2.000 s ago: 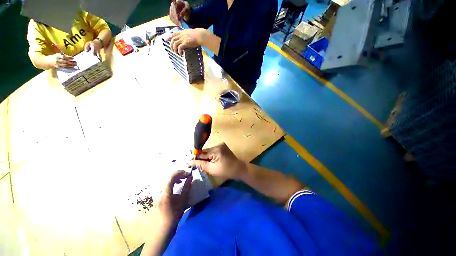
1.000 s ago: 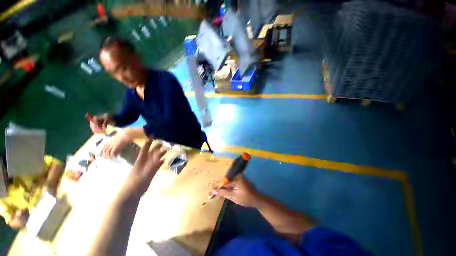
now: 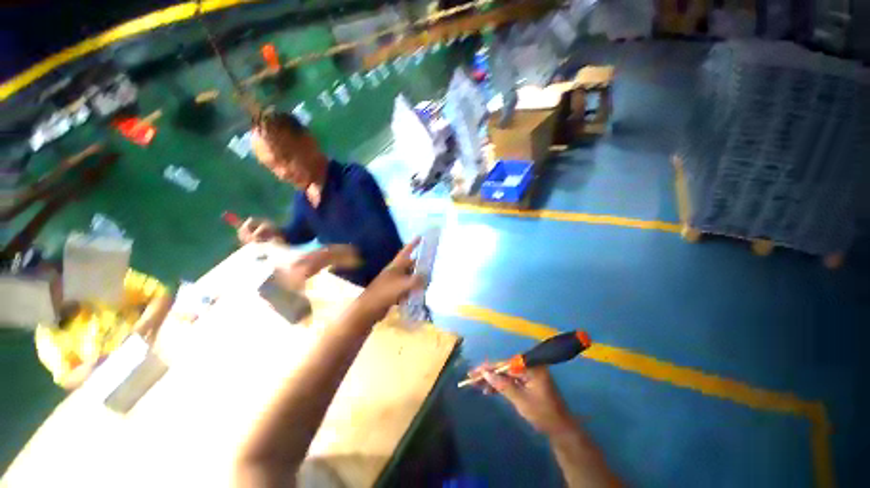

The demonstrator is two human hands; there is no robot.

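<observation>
My right hand (image 3: 529, 389) is closed around the lower part of a screwdriver (image 3: 556, 349), beyond the table's right edge. Its black handle with an orange end points up and right, and its thin shaft points left. My left hand (image 3: 389, 286) is stretched out over the table's far right edge. A narrow light grey panel (image 3: 424, 257) shows right beside its fingers; blur hides whether the hand grips it. A pale piece (image 3: 318, 473) lies at the bottom edge, partly behind my left forearm.
A coworker in navy (image 3: 353, 214) holds a red tool and a grey block (image 3: 284, 297) across the table (image 3: 382, 405). A person in yellow (image 3: 91, 334) is at far left, near another block (image 3: 134, 374). A blue bin (image 3: 507, 180) and stacked pallet (image 3: 787, 152) stand beyond.
The view has swung up and right. My left hand has left the plate and reached forward. My right hand has moved right with the screwdriver, off the plate and past the table edge.
</observation>
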